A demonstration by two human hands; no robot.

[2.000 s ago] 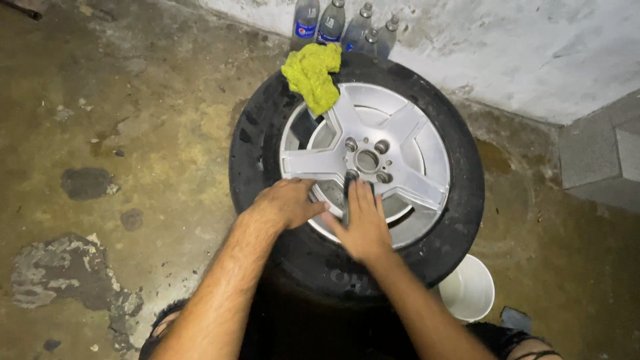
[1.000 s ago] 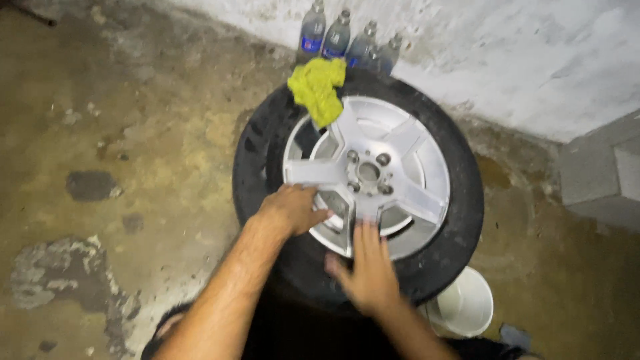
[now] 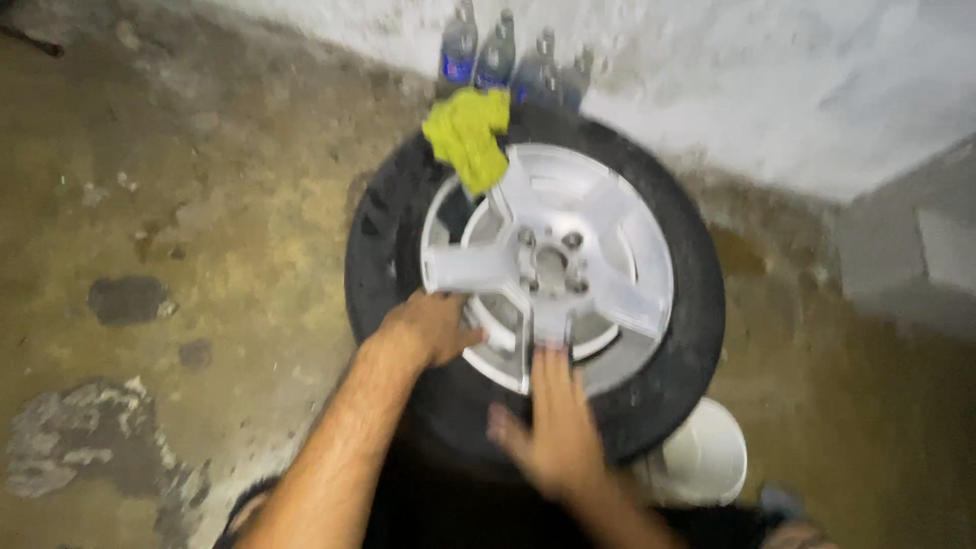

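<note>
A silver alloy wheel rim (image 3: 480, 267) sits in a black rubber tire (image 3: 686, 305) lying on its side. My left hand (image 3: 431, 328) rests at the lower left edge of the rim, its fingers partly hidden against the spoke opening. My right hand (image 3: 557, 419) lies flat over the lowest spoke, and a dark edge shows beneath its fingertips; whether it holds a thin item there cannot be told. A crumpled yellow-green cloth (image 3: 473, 137) is draped over the upper left of tire and rim. The right hand is blurred.
Several clear plastic bottles (image 3: 496, 57) with blue labels stand behind the tire by the whitish wall (image 3: 724, 84). A white bucket (image 3: 713, 457) is at the tire's lower right. A grey concrete block (image 3: 884, 252) stands at the right, on the stained floor (image 3: 252, 252).
From two seconds ago, my right hand has moved down the lowest spoke from near the hub towards the rim's edge. My left hand stays at the rim's left side.
</note>
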